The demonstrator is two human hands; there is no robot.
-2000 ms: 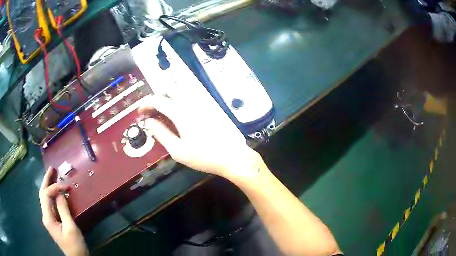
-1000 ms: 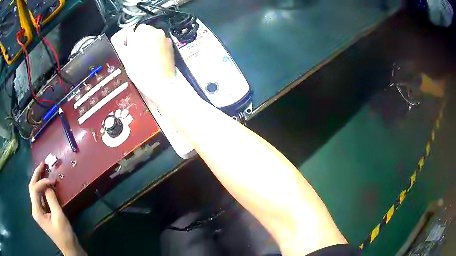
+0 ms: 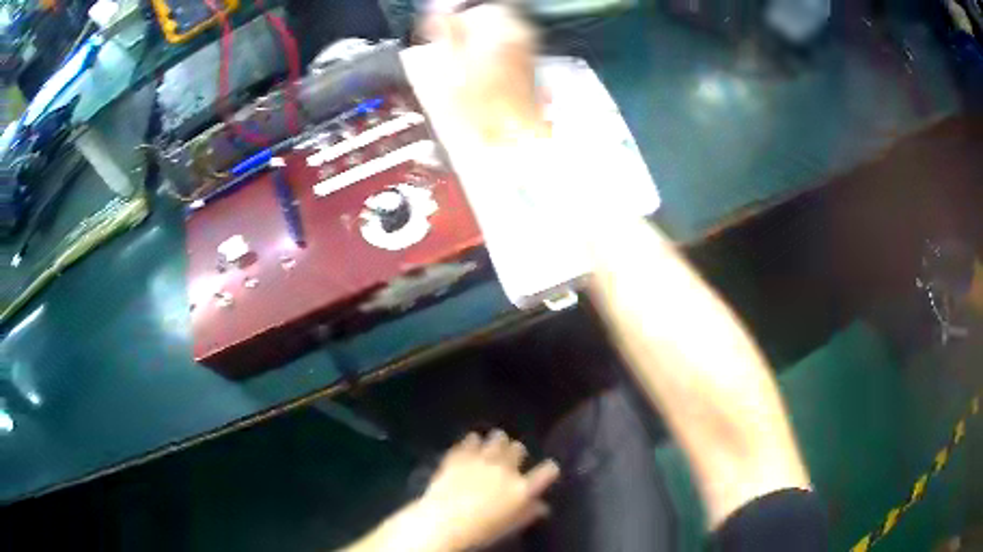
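The dark-red test box [image 3: 323, 248] sits on the green bench, its black selector knob [image 3: 390, 212] on a white dial and toggle switches around it. The white power strip [image 3: 528, 243] lies against the box's right side. A pale-faced charger unit [image 3: 614, 146] lies beside the strip, partly covered by my right arm. My right hand [image 3: 485, 54] is blurred, over the far end of the strip; its fingers and anything in them are unclear. My left hand [image 3: 490, 491] is empty, fingers apart, in front of the bench's front edge.
A blue pen [image 3: 253, 164] and a dark pen [image 3: 289, 203] lie on the box. A yellow-edged multimeter [image 3: 194, 16] with red leads stands behind it. Papers and other items lie at the upper left. The bench's front edge [image 3: 259, 415] runs below the box; my leg shows beneath it.
My right hand moved from the knob to the strip's far end, where it remains. My left hand left the box's left edge and came down in front of the bench. The view has shifted.
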